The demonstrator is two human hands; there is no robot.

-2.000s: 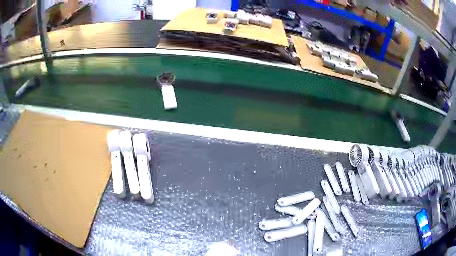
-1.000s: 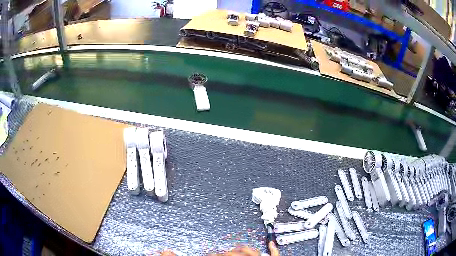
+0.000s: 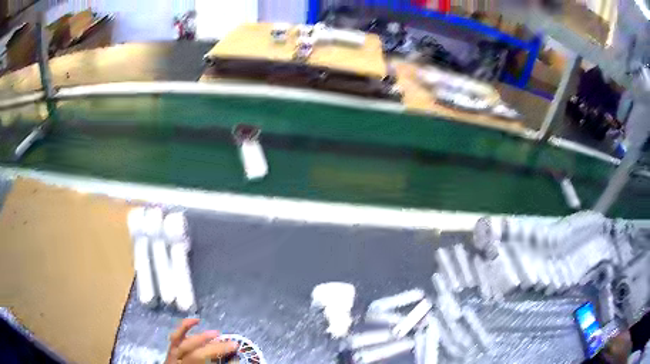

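My left hand point(image 3: 191, 346) is at the bottom edge, cut off, with its fingers against the round spoked grille of a handheld fan point(image 3: 248, 350); the rest of this fan is out of the picture. A padded hammer point(image 3: 335, 304) with a lumpy white head lies mid-bench, no hand on it. White handle covers point(image 3: 383, 352) lie in a loose, blurred pile right of it. A blurred hand point(image 3: 616, 350) shows at the lower right beside a phone; I cannot tell whether it is my right hand or what it holds.
Three set-aside fans point(image 3: 162, 266) lie beside the cardboard sheet point(image 3: 64, 263) at left. A long row of fans point(image 3: 549, 259) is at far right, above the lit phone point(image 3: 589, 328). Beyond the pale rail, single fans lie on the green conveyor point(image 3: 370, 170).
The hammer, at my fingers a second ago, now lies released. My left hand and a fan grille have come into view at the bottom. A hand has appeared by the phone. The view has shifted.
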